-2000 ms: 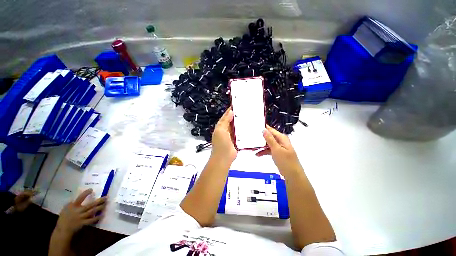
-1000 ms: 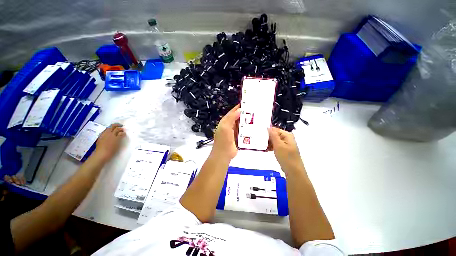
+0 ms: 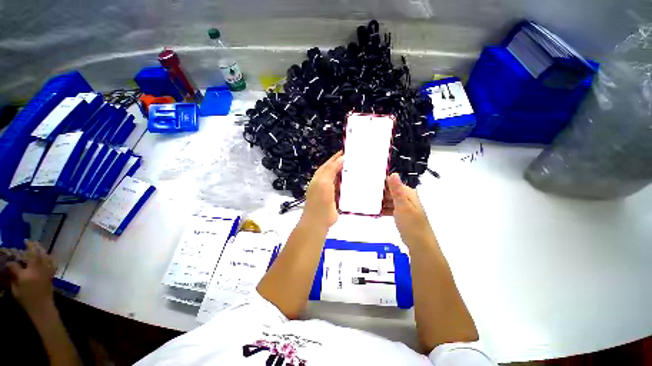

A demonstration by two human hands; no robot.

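A smartphone [image 3: 367, 163] with a red rim and a bright white screen is held upright in front of the cable pile. My left hand [image 3: 325, 191] grips its lower left edge. My right hand [image 3: 404, 202] is at its lower right edge, with the thumb beside the screen and the fingers hidden behind. A blue-and-white pack [image 3: 361, 276] with a cable picture lies on the table between my forearms. Two stacks of white printed boxes, one on the left [image 3: 201, 250] and one nearer me [image 3: 241, 275], lie left of my left forearm.
A black cable pile [image 3: 314, 107] lies behind the phone. A stack of packs [image 3: 450, 107], blue boxes [image 3: 511, 100] and a grey plastic bag [image 3: 597, 157] stand at the right rear. Rows of packs [image 3: 89, 161] lean at the left. Another person's hand [image 3: 32, 275] is at far left.
The phone has moved slightly right since the oldest frame, and its screen content has changed to mostly white. The other person's hand has moved back to the far left edge.
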